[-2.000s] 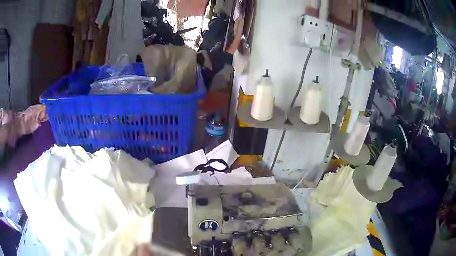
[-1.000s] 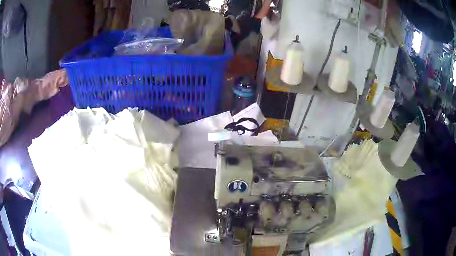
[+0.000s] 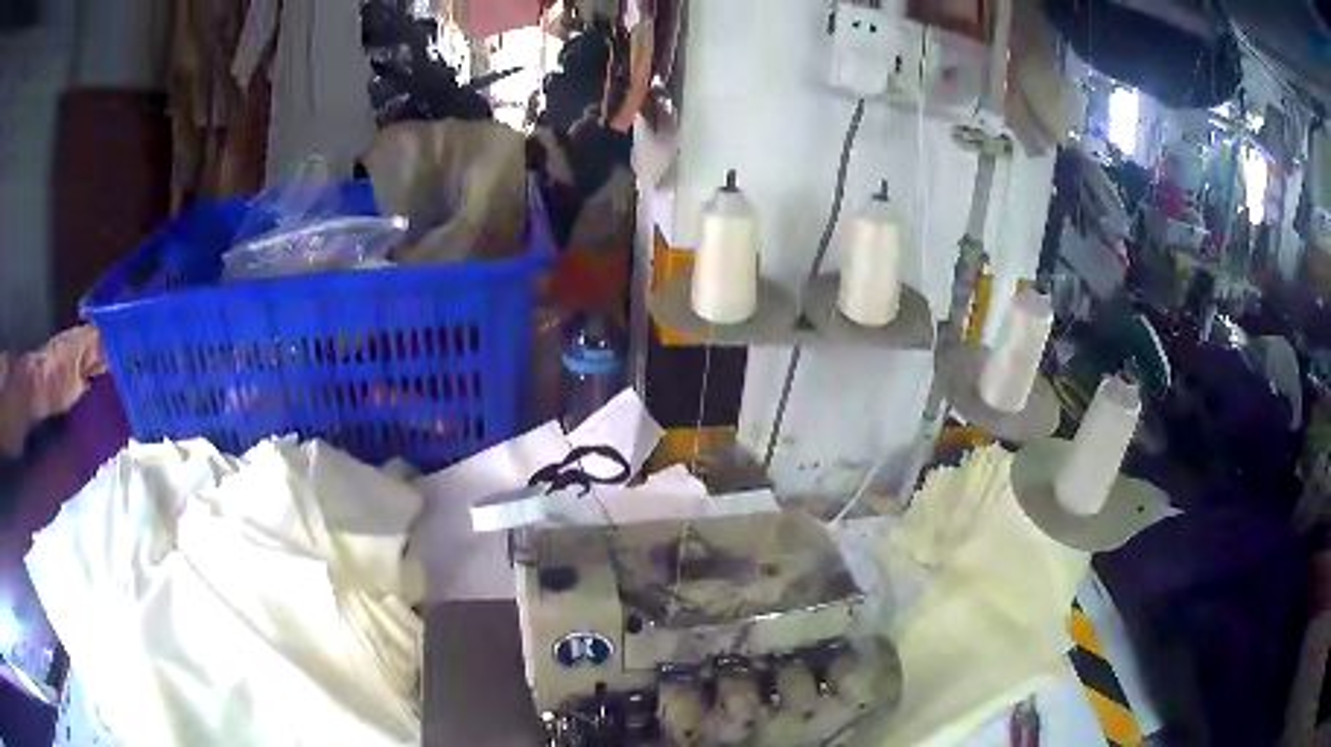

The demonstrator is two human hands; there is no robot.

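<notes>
The overlock machine [image 3: 701,613] stands at the bottom centre, squat and grey-beige with a round badge and a row of tension knobs [image 3: 759,698]. A heap of cream cut pieces [image 3: 219,598] lies left of it. Similar cream cloth [image 3: 971,598] hangs in folds to its right. Four white thread cones [image 3: 726,263] stand on the thread stand's plates [image 3: 934,423] behind and right of the machine. Neither of my hands is in the picture. The machine's lower front is cut off by the bottom edge.
A blue plastic basket [image 3: 321,358] with a clear bag and tan cloth [image 3: 453,183] stands behind the heap. Black-handled scissors [image 3: 581,470] lie on white paper [image 3: 467,547]. A dark bottle [image 3: 588,380] stands beside the basket. Small reddish snips [image 3: 1025,722] lie at the lower right.
The view tilts down and then back up, shifting everything in the picture. Two seconds ago a blurred bit of a hand showed at the bottom edge; it is gone now.
</notes>
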